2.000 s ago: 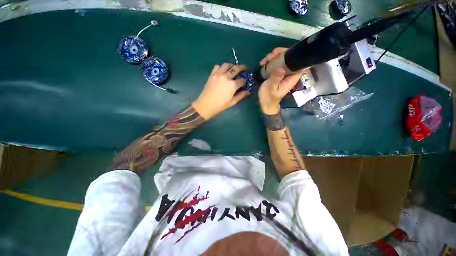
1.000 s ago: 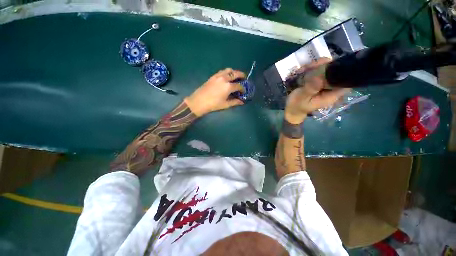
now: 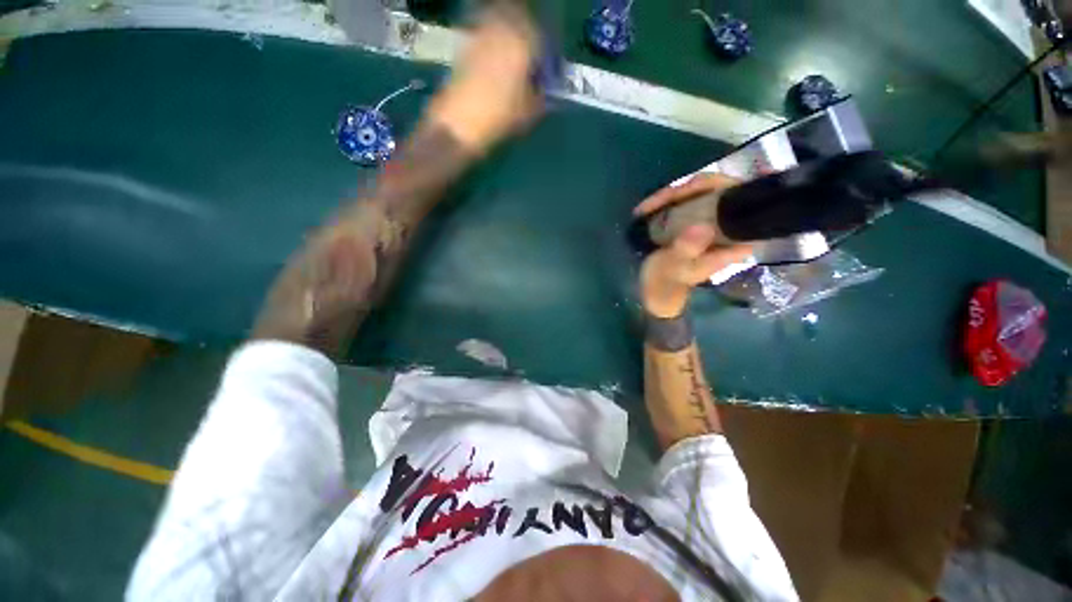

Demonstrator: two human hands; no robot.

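My left hand (image 3: 494, 82) is blurred, raised over the white rail at the top. A blurred dark blue round unit (image 3: 548, 71) shows at its fingers, held by them. My right hand (image 3: 688, 247) grips the black electric screwdriver (image 3: 794, 202), its paler nose pointing left. The driver's tip is dark and points at the bench left of the screw feeder; contact cannot be told. The silver-white screw feeder (image 3: 841, 129) is partly hidden behind the driver. One blue unit (image 3: 366, 135) with a white cord lies on the bench at the left.
The worn white rail (image 3: 670, 104) crosses behind the bench. Several blue units, including one near the top (image 3: 610, 31), lie on the green belt beyond. A clear plastic bag (image 3: 811, 286) lies beside the feeder, and a red packet (image 3: 1003, 332) at far right. A brown box (image 3: 870, 494) stands below the bench edge.
My left hand has moved up from the bench to the rail with a blue unit. One of two units at the left is gone from its place. The driver's nose has swung left and down.
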